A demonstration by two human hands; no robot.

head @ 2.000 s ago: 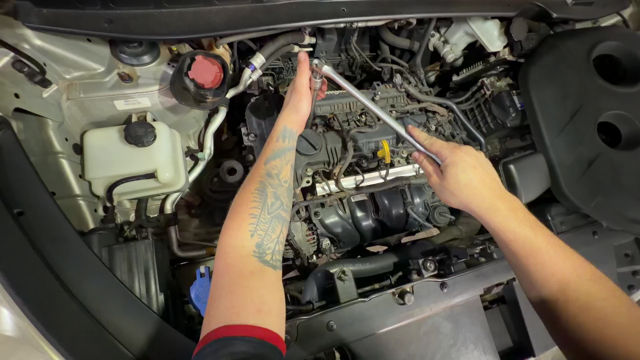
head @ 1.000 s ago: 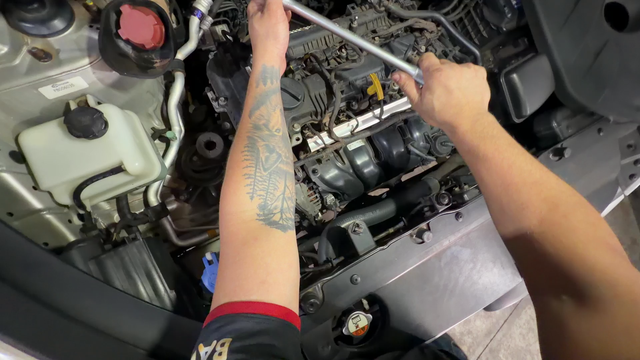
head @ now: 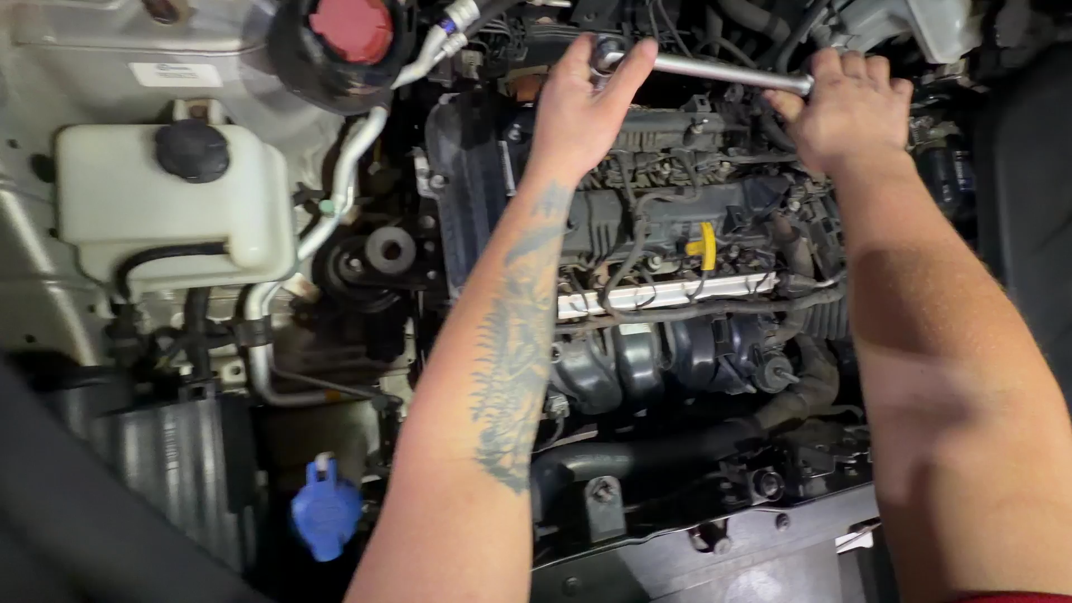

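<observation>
A long metal ratchet wrench [head: 729, 72] lies across the back of the engine [head: 670, 209]. Its round head is between the thumb and fingers of my left hand [head: 582, 117]; what the head sits on is hidden. At the handle's far end, my right hand [head: 854, 109] has its fingers around the tip, near the rear right of the engine. Below both hands are the black engine cover parts, a yellow dipstick handle [head: 708, 245] and a silver fuel rail [head: 670, 295].
On the left are a white plastic reservoir [head: 167, 205] with a black cap, a red-capped reservoir [head: 352, 29], metal pipes [head: 356, 159] and a blue washer-fluid cap [head: 327, 509]. The front crossmember [head: 720, 561] runs along the bottom.
My right hand has swung the wrench handle toward the back of the engine bay, while my left hand stays at its head. The view has moved closer.
</observation>
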